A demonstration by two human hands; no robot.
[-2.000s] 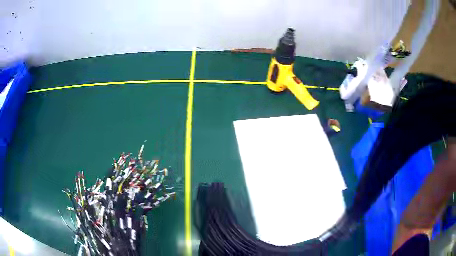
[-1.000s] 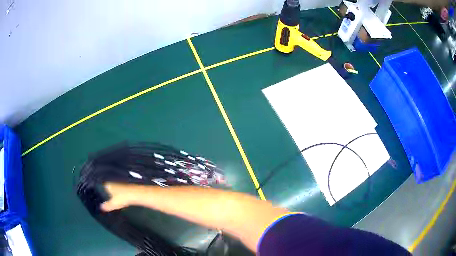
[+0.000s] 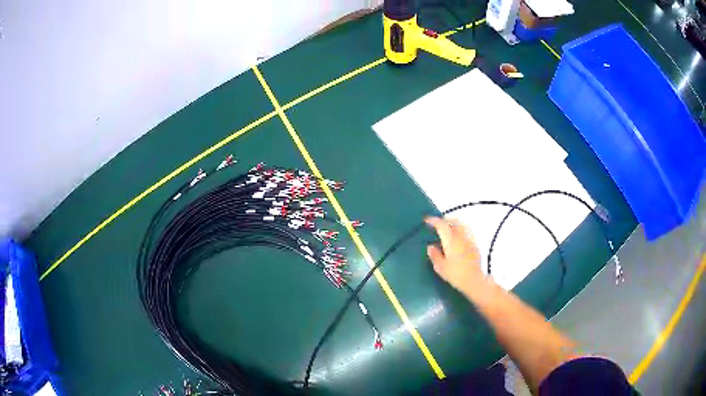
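A thick curved bundle of black cables (image 3: pixel 166 263) lies on the green bench, left of the middle. Its red and white tips fan out to the right. A single black cable (image 3: pixel 391 251) crosses from the bottom middle and loops over the white paper (image 3: pixel 480 147); white and red tips hang at the bench's right edge. My right hand (image 3: pixel 457 251) comes from the lower right, its index fingertip at this cable and its thumb apart, not closed round it. My left hand is not in view.
A yellow heat gun (image 3: pixel 402 39) stands at the back, beside a small roll (image 3: pixel 508 71). A blue bin (image 3: pixel 631 128) is at the right. Blue bins (image 3: pixel 35 317) stand at the left edge. More wire tips (image 3: pixel 179 388) show at the bottom left.
My right hand has left the cable bundle and moved right to the single cable. The bundle now lies uncovered, its tips spread. Earlier, a thick cable bundle at the right covered part of the paper.
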